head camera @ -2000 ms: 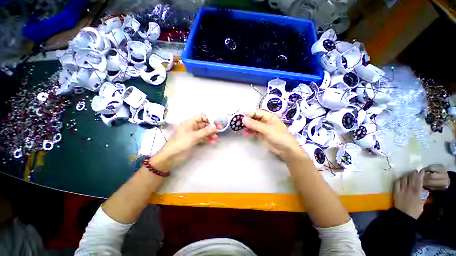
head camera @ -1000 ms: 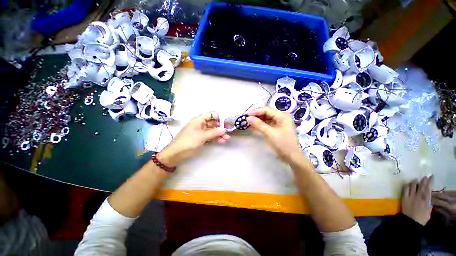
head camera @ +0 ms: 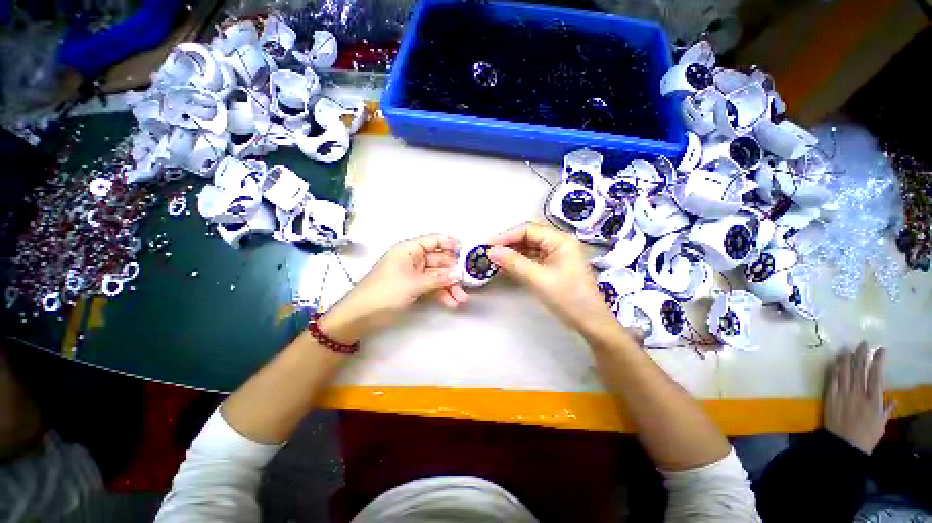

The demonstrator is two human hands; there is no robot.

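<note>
A small white ring-shaped part with a black dotted LED board [head camera: 479,264] in its opening is held between both hands above the white sheet. My left hand [head camera: 422,274] grips its left side with thumb and fingers. My right hand [head camera: 545,268] has thumb and forefinger on the board's upper right edge. The fingers hide part of the rim, so I cannot tell whether the board is fully seated.
A blue bin [head camera: 531,138] of dark boards stands at the back. White housings [head camera: 191,110] are piled left on the green mat. Fitted housings [head camera: 705,191] are heaped right. Small rings and litter [head camera: 77,240] lie far left. Another person's hand [head camera: 856,398] rests at the right edge.
The black board, beside the white part before, now shows inside its rim, facing up. My hands are closer together. The other person's hands at right have moved; one now lies flat on the table.
</note>
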